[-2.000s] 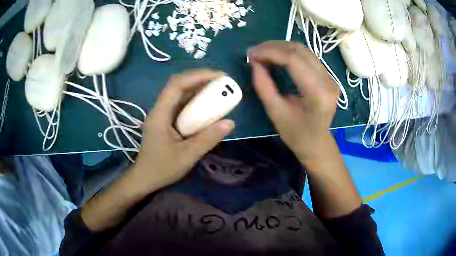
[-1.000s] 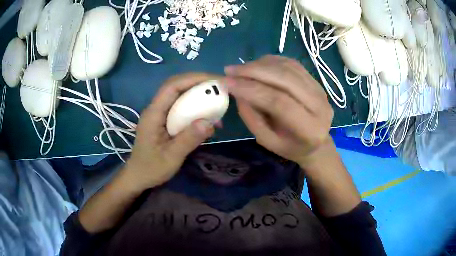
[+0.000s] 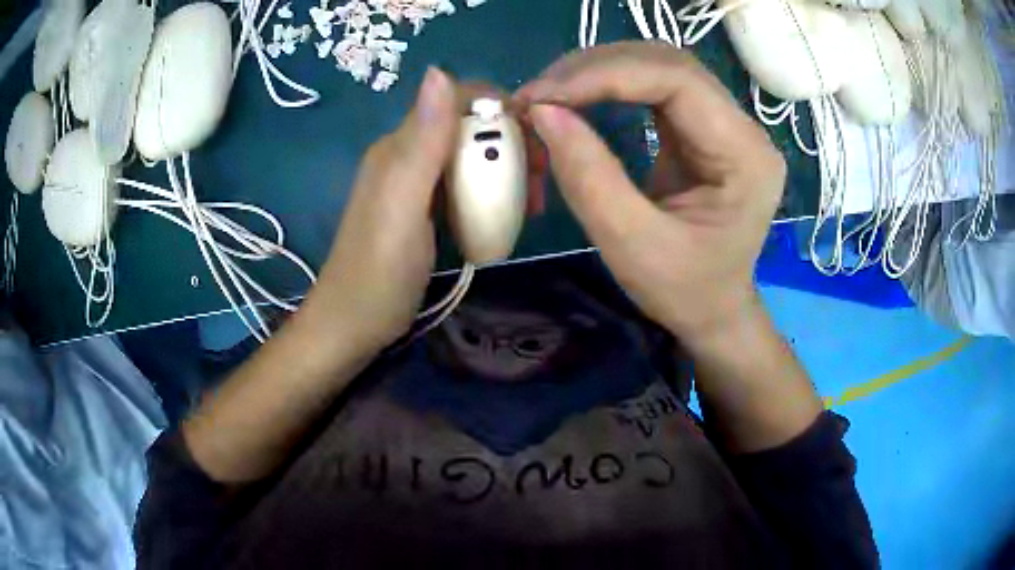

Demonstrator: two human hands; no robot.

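My left hand (image 3: 384, 212) holds a cream oval device (image 3: 490, 212) upright, its narrow end up. A dark slot and a round dark hole show on the face toward me. A tiny white port cover (image 3: 486, 108) sits at the top end, above the slot. My right hand (image 3: 668, 178) has its thumb and index fingertips closed beside that top end, touching or nearly touching the cover; whether they pinch it is unclear. A cord hangs from the device's lower end. A pile of loose port covers (image 3: 362, 39) lies on the dark green bench (image 3: 334, 145).
Several cream devices (image 3: 184, 84) with tangled cords lie at the left. More devices (image 3: 785, 50) with hanging cords lie at the upper right, over a white sheet. The bench's near edge runs just below my hands. A blue floor with a yellow line (image 3: 902, 373) shows at the lower right.
The device has turned upright and its slot end now points up. The white cover now shows at its top end. My right fingertips have moved to that end. The view has shifted slightly.
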